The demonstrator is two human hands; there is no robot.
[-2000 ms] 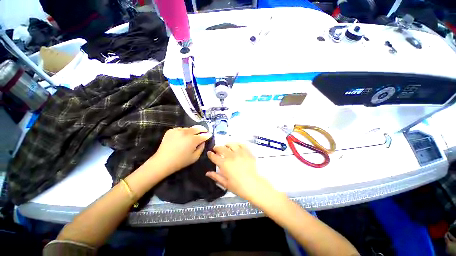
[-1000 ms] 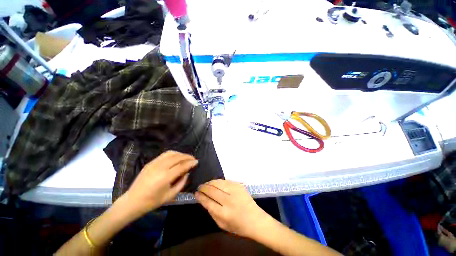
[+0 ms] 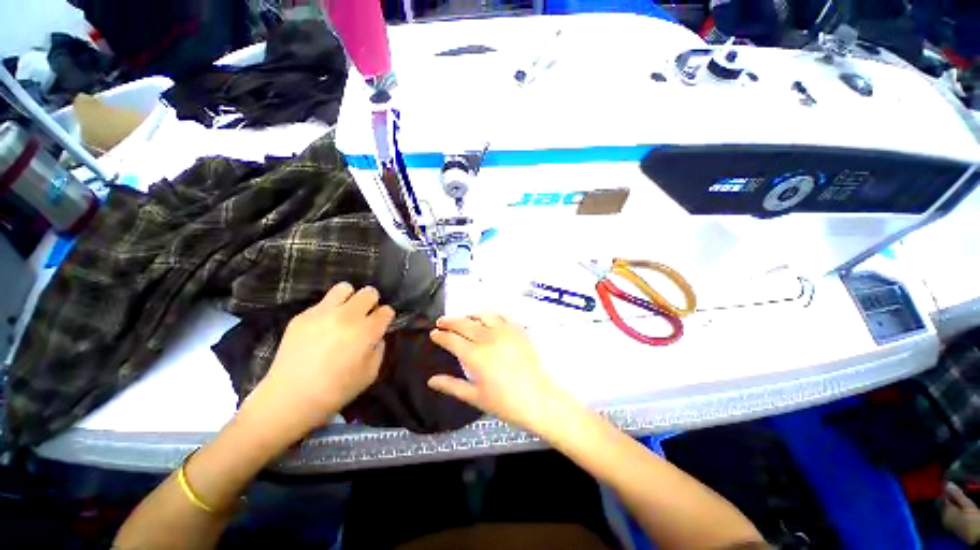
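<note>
The dark plaid garment [image 3: 312, 242] lies bunched on the table left of the needle. A plain black fabric piece [image 3: 414, 376] lies at its near side, reaching the front edge. The cloth edge runs up to the presser foot and needle [image 3: 451, 258]. My left hand [image 3: 328, 349] lies on the cloth below the presser foot, fingers bent onto it; whether it pinches the cloth is hidden. My right hand [image 3: 489, 365] rests at the cloth's right edge, fingertips on the edge, thumb and fingers apart.
The white sewing machine [image 3: 559, 118] spans the back. Scissors [image 3: 645, 306] and dark thread snips [image 3: 562, 297] lie right of the needle. A pink holder [image 3: 360, 38] is on the machine head. A black bundle [image 3: 269, 81] lies behind left, a flask [image 3: 45, 177] far left.
Both hands were at the presser foot, then drew back to the front edge, and are now forward again, midway to the needle. The black piece's near end has come back onto the table.
</note>
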